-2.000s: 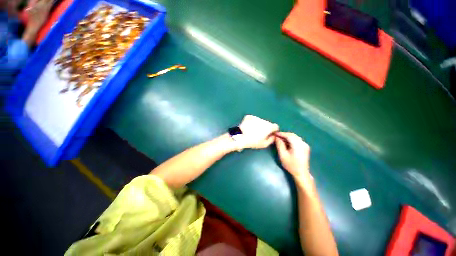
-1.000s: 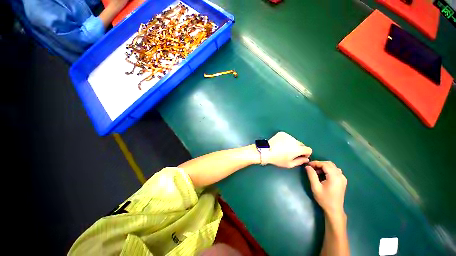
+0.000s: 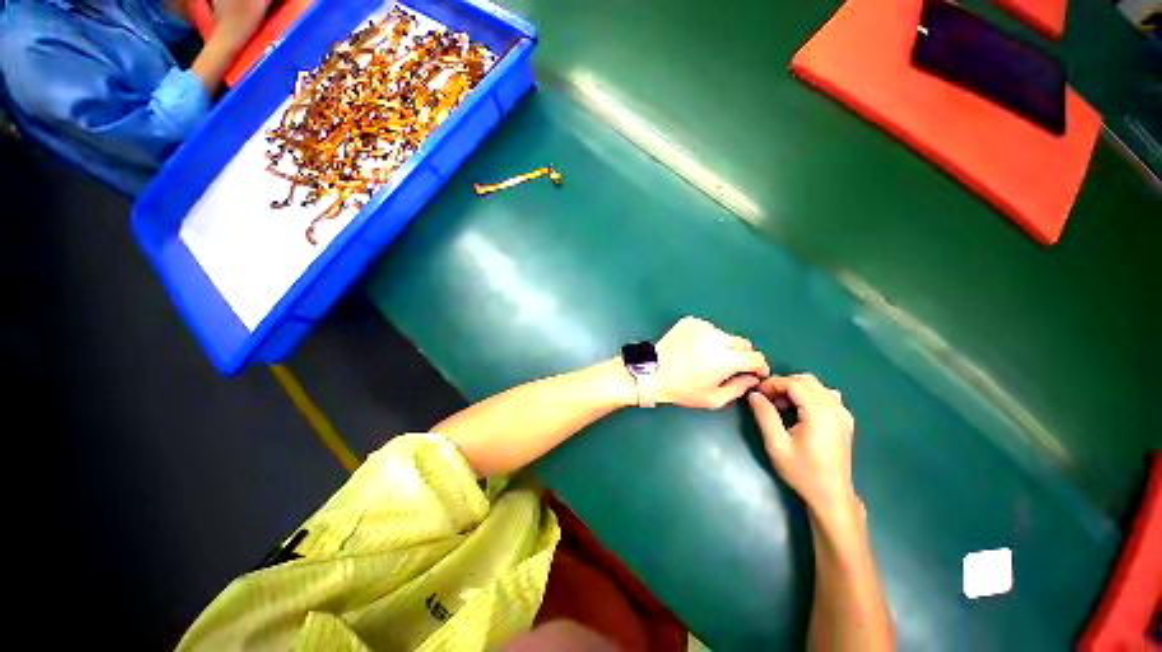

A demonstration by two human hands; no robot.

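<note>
My left hand (image 3: 703, 364), with a watch on the wrist, is over the green bench (image 3: 612, 274) near the middle of the view. My right hand (image 3: 812, 433) is just to its right. The fingertips of both hands meet, with thumbs and index fingers pinched together. A tiny dark thing may be between them, but it is too small and hidden to tell. A single gold flex part (image 3: 516, 181) lies on the bench beyond my left arm. A blue parts tray (image 3: 440, 162) with white lining holds heaped gold-orange flex modules (image 3: 370, 108) at the upper left.
A dark tablet (image 3: 991, 64) lies on an orange-red foam pad (image 3: 892, 108) at the upper right. A small white square (image 3: 988, 573) lies at the lower right, beside another orange-red pad (image 3: 1132, 592) cut by the edge. A person's blue sleeve (image 3: 96, 83) is at the upper left.
The view has shifted, so the tray, pads and white square sit at different places in the picture. My hands stay together in the same pinched pose.
</note>
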